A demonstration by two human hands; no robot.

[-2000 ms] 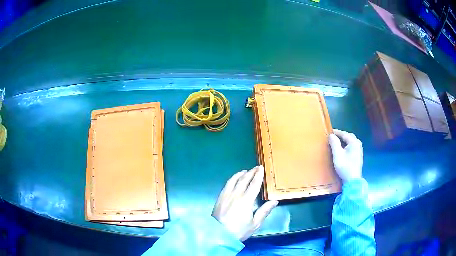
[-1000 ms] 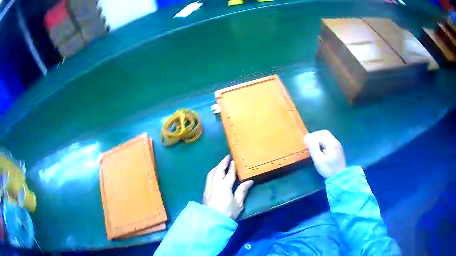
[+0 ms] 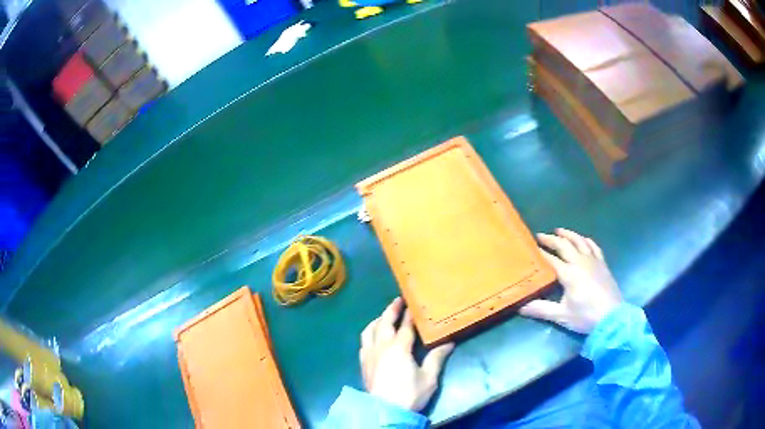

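A stack of orange fixture plates [image 3: 461, 239] lies in front of me, turned slightly, with a small pale tab [image 3: 363, 215] at its upper left side. My left hand [image 3: 398, 356] touches its lower left corner, thumb at the near edge and fingers at the left side. My right hand [image 3: 579, 281] holds its lower right corner, fingers at the right side and thumb at the near edge. A pile of yellow rubber bands [image 3: 309, 270] lies to the left. A lower plate stack [image 3: 235, 369] lies at the near left, cut off by the picture's edge.
Banded brown-orange stacks [image 3: 621, 75] stand at the far right on the green surface [image 3: 335, 151]. A crumpled white cloth or paper [image 3: 289, 38] lies at the far side. Yellow objects [image 3: 50, 377] are at the left edge. Stacked boxes [image 3: 109, 75] stand behind.
The view has turned and shifted. My right hand has opened from a curled pose and now spreads around the plate stack's near right corner. My left hand stays at the left corner.
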